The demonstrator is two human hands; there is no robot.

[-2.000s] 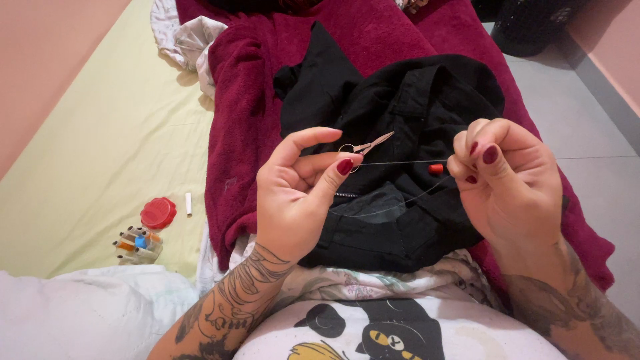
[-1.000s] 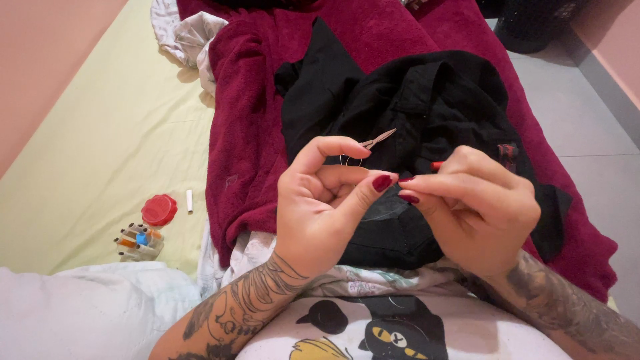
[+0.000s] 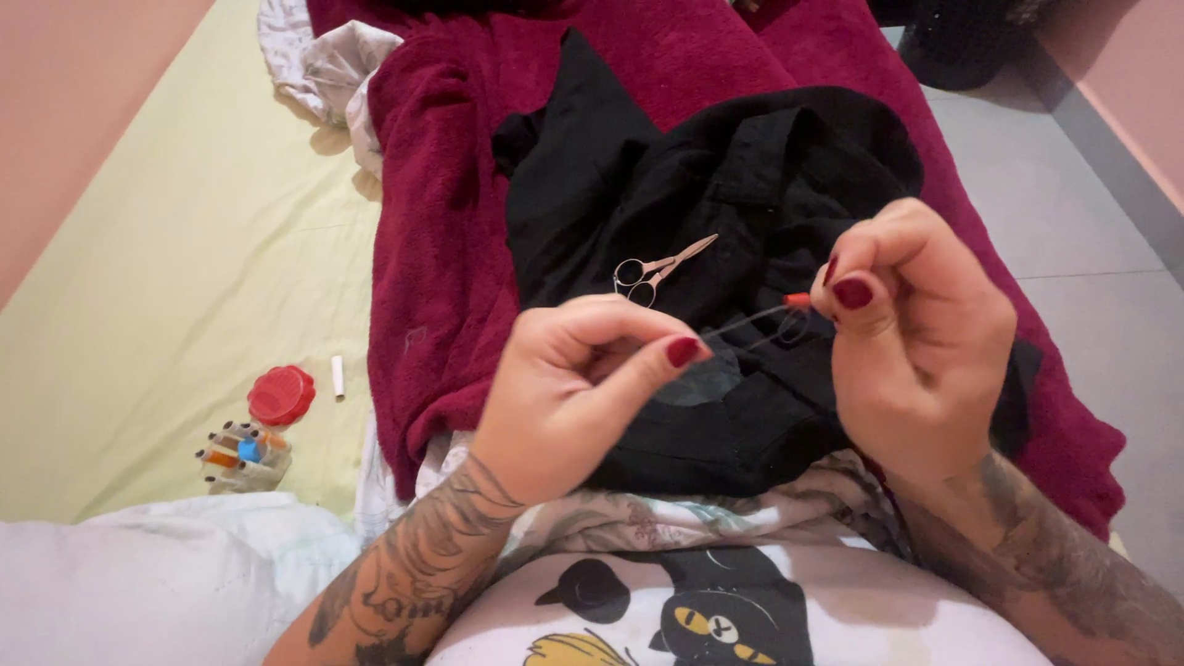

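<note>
My left hand [image 3: 592,388] pinches a thin thread [image 3: 747,324] between thumb and forefinger. The thread runs slanting up toward my right hand [image 3: 911,324], whose thumb and fingers are pinched together at its other end; whether a needle is between them cannot be told. A small red object [image 3: 796,301] shows just left of the right fingertips. Beneath both hands lies a rumpled black garment [image 3: 601,213] with a greyish translucent patch [image 3: 698,377]. Small metal scissors [image 3: 664,270] rest on the cloth, just beyond my left hand.
The garment lies on a dark red blanket [image 3: 425,231]. On the pale yellow sheet [image 3: 185,305] at left are a red scalloped lid [image 3: 281,395], a small white cylinder [image 3: 338,377] and a clear holder with several thread spools [image 3: 245,456]. A dark basket [image 3: 962,42] stands on the floor.
My hands came together a second ago and are now apart, with thread between them. My right hand has moved right and up. The scissors' handles, partly hidden behind my left fingers before, now show more.
</note>
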